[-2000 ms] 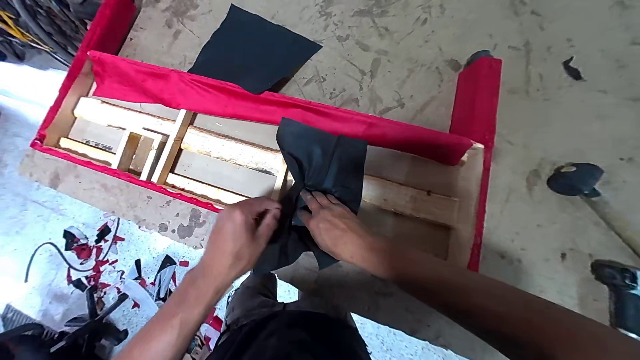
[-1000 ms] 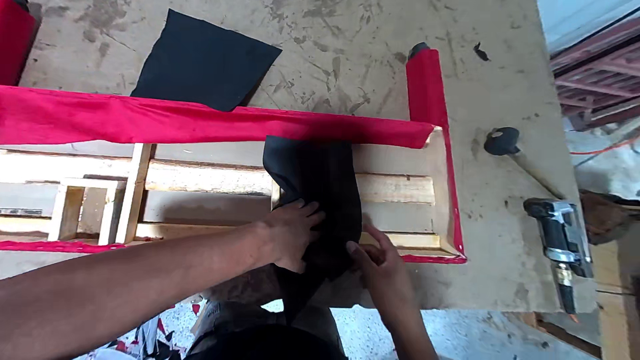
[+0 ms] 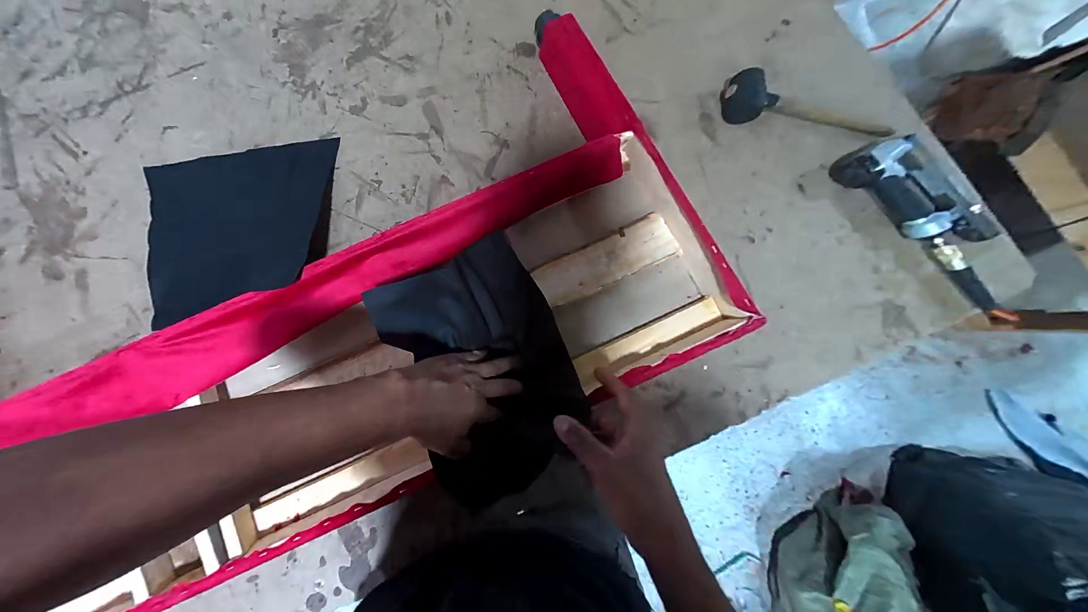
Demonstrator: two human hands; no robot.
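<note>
A piece of black fabric (image 3: 510, 306) lies across a wooden frame (image 3: 625, 255) edged with red upholstery cloth (image 3: 289, 319). My left hand (image 3: 463, 399) rests palm down on the fabric, fingers somewhat spread. At the fabric's near right edge is my right hand (image 3: 616, 425), thumb and forefinger apart, beside the frame's near rail; its other fingers are partly hidden. A second black fabric piece (image 3: 234, 229) lies flat on the worktable, beyond the frame. The frame's red-covered leg or arm (image 3: 586, 81) points away at the right end.
On the worktable (image 3: 408, 93) at the right lie a black-headed mallet (image 3: 748, 98) and a pneumatic tool (image 3: 909, 191) with its hose attached. The table edge runs down the right side. Below on the floor sit a black bag (image 3: 986, 518) and a greenish cloth (image 3: 875, 552).
Two seconds ago both hands were close together on the fabric; now the right hand is apart at its right edge. The left hand stays on the fabric. The view has shifted and turned.
</note>
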